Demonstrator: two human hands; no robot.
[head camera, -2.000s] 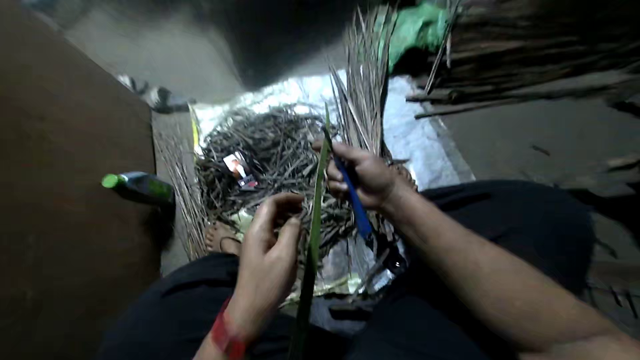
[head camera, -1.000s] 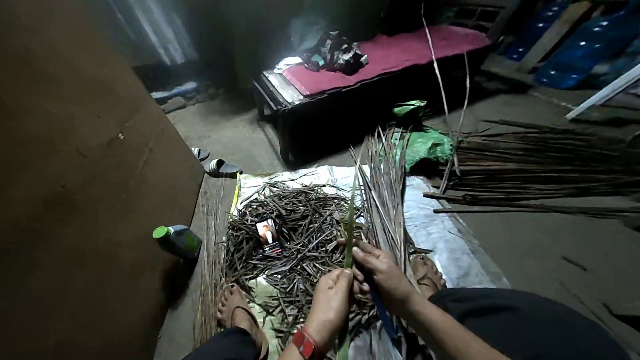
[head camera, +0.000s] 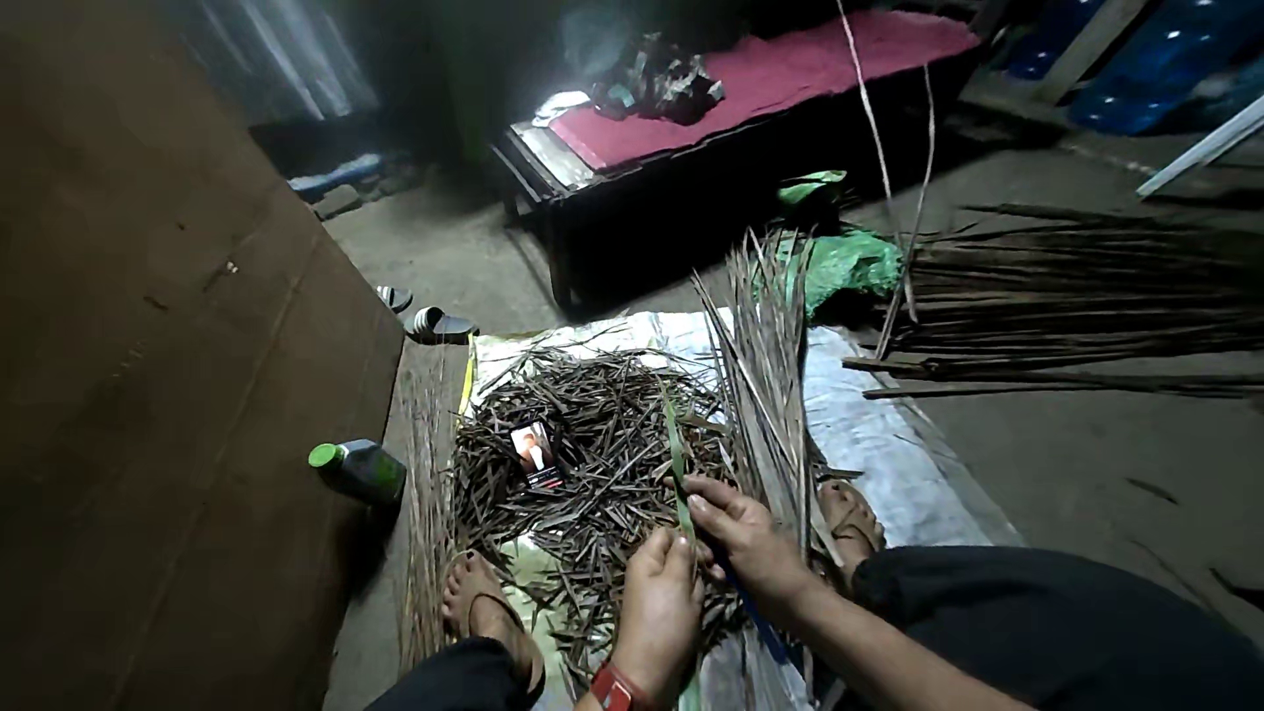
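My left hand (head camera: 664, 592), with a red band at the wrist, pinches a narrow green leaf strip (head camera: 676, 444) that stands up between both hands. My right hand (head camera: 746, 538) has its fingertips on the same strip, just above the left, and also holds a blue-handled tool (head camera: 755, 612), mostly hidden under the palm. Beneath and beyond the hands lies a heap of short dry leaf pieces (head camera: 592, 395), with a lit phone (head camera: 534, 452) resting on it. A bundle of long dry strips (head camera: 765, 365) lies beside the heap, right of the strip.
A white woven sheet (head camera: 879, 464) lies under the heap, between my sandalled feet (head camera: 484, 602). A green-capped bottle (head camera: 360, 472) stands by the brown panel (head camera: 178, 375) at left. Dry stalks (head camera: 1086, 286) and a green plastic bag (head camera: 849, 269) lie right. A low bench (head camera: 770, 84) stands behind.
The view has tilted up from two seconds ago, bringing in the bench. The blue-handled tool, raised beside the strip at first, now points down under my right hand, whose fingers have come to the strip.
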